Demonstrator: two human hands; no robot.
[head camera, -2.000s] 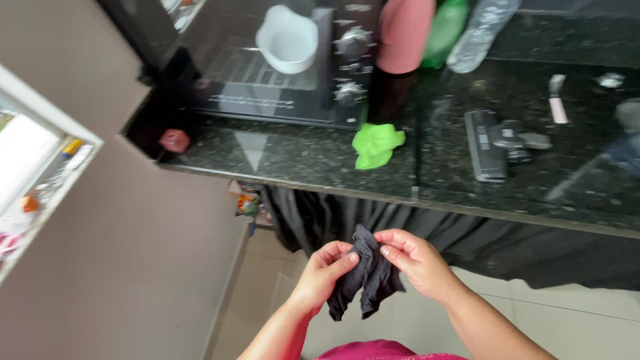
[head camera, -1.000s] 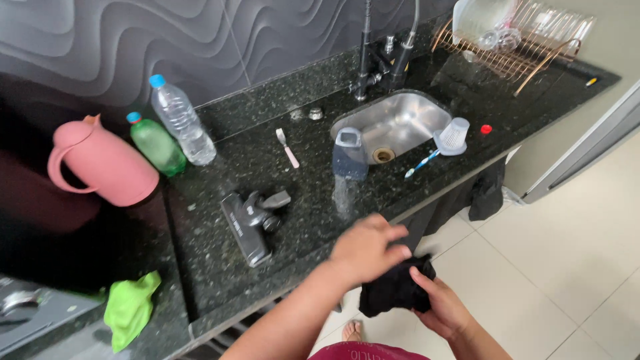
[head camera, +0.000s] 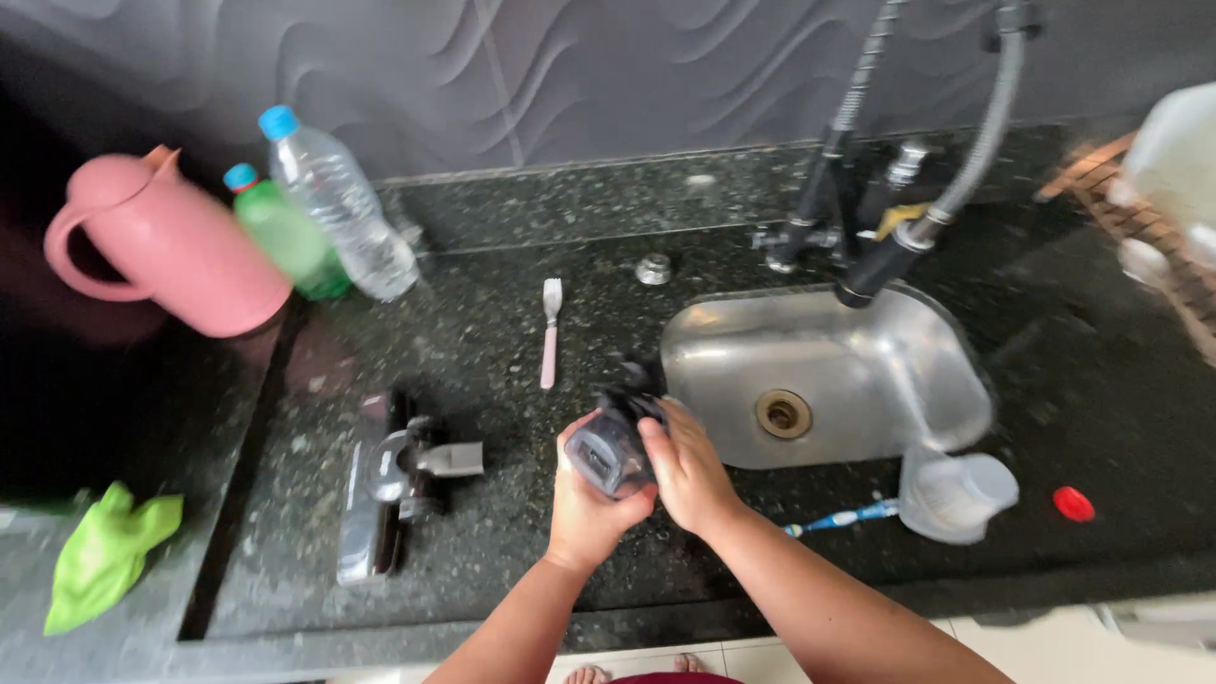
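My left hand (head camera: 584, 522) grips a translucent grey plastic container (head camera: 608, 456), which looks like a vacuum cleaner's dust cup, tilted above the counter left of the sink. My right hand (head camera: 693, 470) holds a black cloth (head camera: 635, 394) against the container's far side. Motion blur and the fingers partly hide the cloth. To the left lies a vacuum cleaner floor head (head camera: 369, 513) in grey and black plastic. Beyond my hands is a fork with a pink handle (head camera: 549, 356).
A steel sink (head camera: 845, 380) with a hose faucet (head camera: 883, 266) lies right. At its front edge are a clear plastic cup (head camera: 959, 499), a blue toothbrush (head camera: 845, 518) and a red cap (head camera: 1073, 504). Left are a pink jug (head camera: 180, 247), two bottles (head camera: 347, 209) and a green cloth (head camera: 109, 560).
The grey container, standing on the counter by the sink one second ago, is now in my left hand. The black cloth has moved from the counter's front edge up against it.
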